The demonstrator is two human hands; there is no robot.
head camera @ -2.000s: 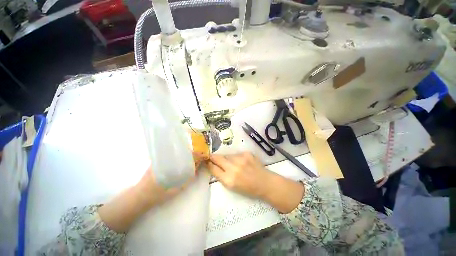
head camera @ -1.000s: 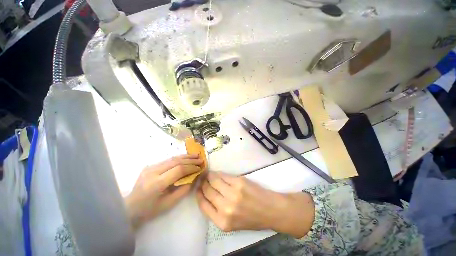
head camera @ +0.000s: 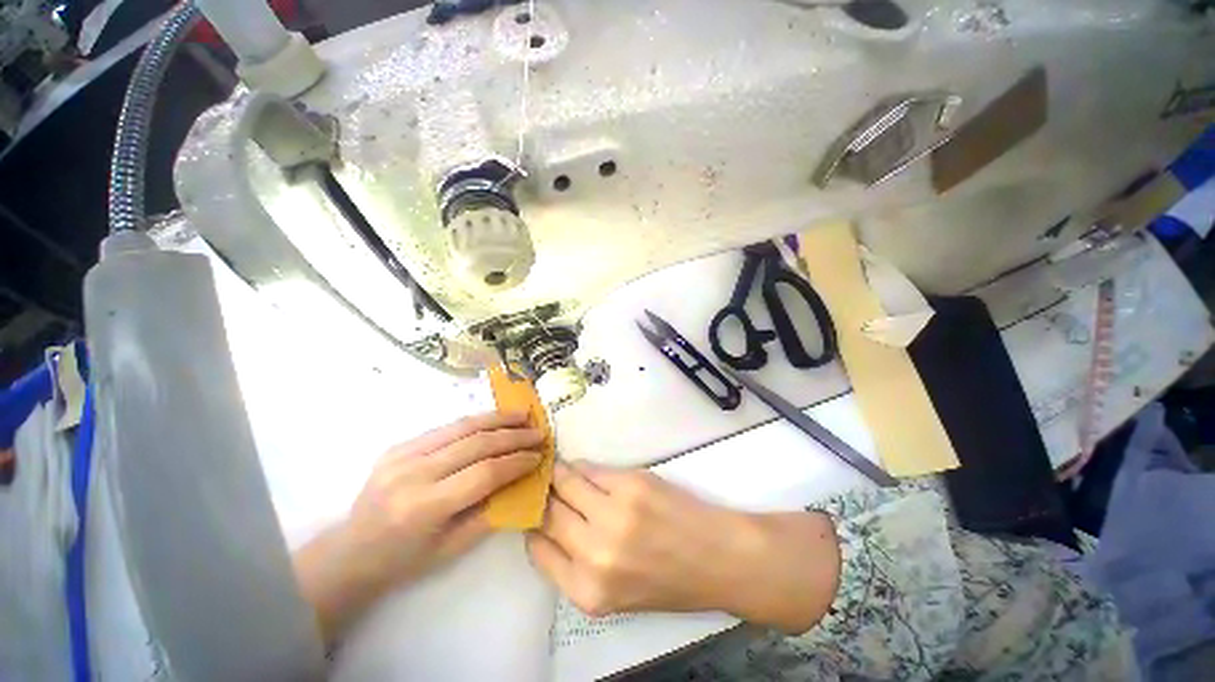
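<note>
The orange-yellow template (head camera: 520, 496) lies under the fingers of my left hand (head camera: 424, 496), its far end at the presser foot (head camera: 510, 362) of the sewing machine (head camera: 693, 160). My left hand presses it flat. My right hand (head camera: 626, 536) is beside the template's right edge, with thumb and fingers drawn together low on the table. White cloth (head camera: 446, 620) runs below my hands and is hard to tell from the white table. Whether my right fingertips pinch the cloth is hidden. The needle tip cannot be made out.
The lamp (head camera: 187, 466) blocks the left side. Right of the needle lie thread snips (head camera: 690, 360), black-handled scissors (head camera: 773, 320), a dark thin stick (head camera: 819, 429), a tan card strip (head camera: 879, 373), a dark rectangle (head camera: 993, 413) and a tape measure (head camera: 1099, 373). A blue-edged tray (head camera: 80, 533) is at far left.
The view has come closer and the lamp now stands further left. My left hand has shifted on the template, which has turned from angled to nearly straight towards me. My right hand has drawn back nearer me.
</note>
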